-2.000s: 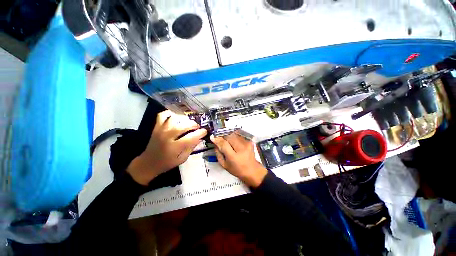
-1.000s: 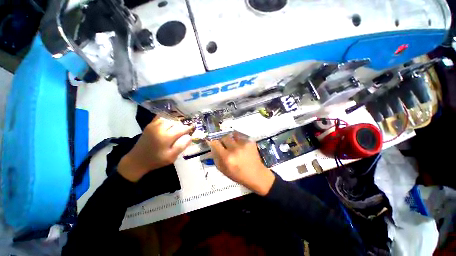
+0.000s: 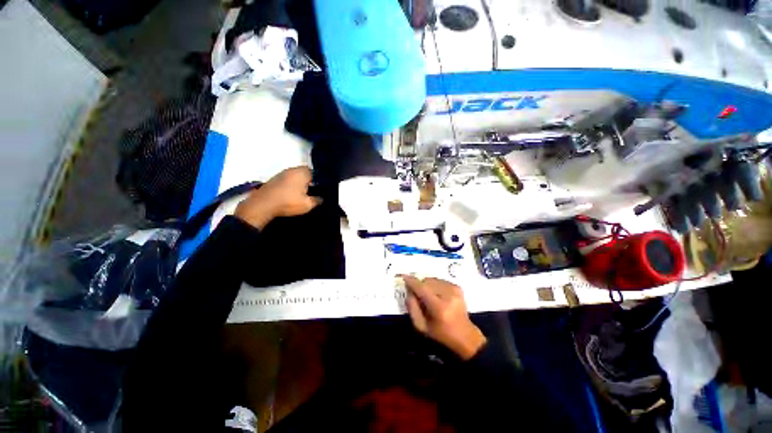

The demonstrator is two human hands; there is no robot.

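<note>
Black fabric (image 3: pixel 298 245) lies on the white table left of the needle area and reaches back under the light-blue cover. My left hand (image 3: pixel 286 196) is on its upper part, fingers curled onto the cloth. My right hand (image 3: pixel 440 311) is at the table's front edge, fingers curled; whether it holds something small cannot be told. The presser foot and needle area (image 3: pixel 409 165) has no hand at it. A bright-blue slim tool (image 3: pixel 423 251) lies on the table, near a white disc with a dark centre (image 3: pixel 453 240) and a thin black bar (image 3: pixel 385 232).
The machine head (image 3: pixel 592 93) spans the back, with a light-blue cover (image 3: pixel 372 76) at its left end. A smartphone (image 3: pixel 526 251) and a red cylinder with a dark end (image 3: pixel 635 260) lie at right. Brown tabs (image 3: pixel 546 294) lie by the front edge. Plastic-wrapped material (image 3: pixel 110 271) is at left.
The view has shifted left. Both hands have left the needle area: my left hand is back on the fabric, my right at the front edge. The blue tool and white disc are now uncovered.
</note>
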